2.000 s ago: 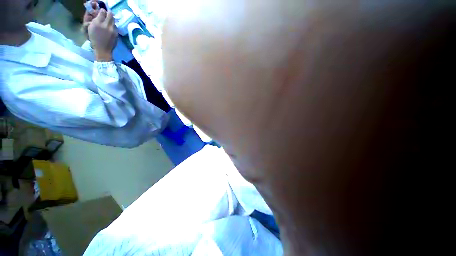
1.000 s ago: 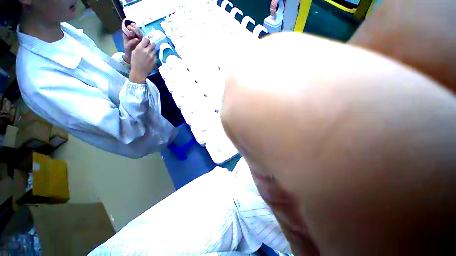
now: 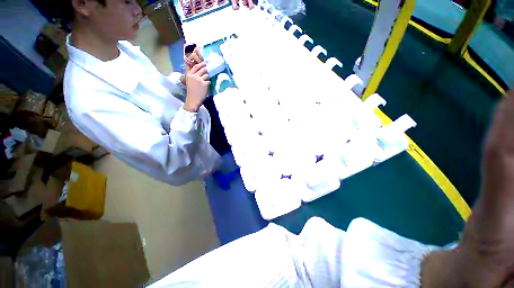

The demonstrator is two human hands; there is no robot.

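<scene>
My left hand (image 3: 487,214) is very near the camera at the right edge, blurred and cut off. Its white sleeve (image 3: 383,244) crosses the bottom of the view. Its fingertips and anything in them are hidden. My right hand is not in view. A large block of close-packed white watch stands (image 3: 298,118) lies on the green bench (image 3: 360,194), with curved hooks along its far edge. The block is overexposed, and small dark gaps show between the stands.
A worker in a white smock (image 3: 141,118) at the left holds a pink-banded watch (image 3: 193,55) by a white stand. Another person's fingers (image 3: 243,3) show at the top. Yellow edging (image 3: 434,171), a yellow post (image 3: 389,50) and a dark green conveyor (image 3: 451,112) are at right. Cartons (image 3: 104,253) stand lower left.
The large blurred hand has moved off to the right edge, uncovering the stand block, bench and conveyor. The worker and boxes have shifted right in the view.
</scene>
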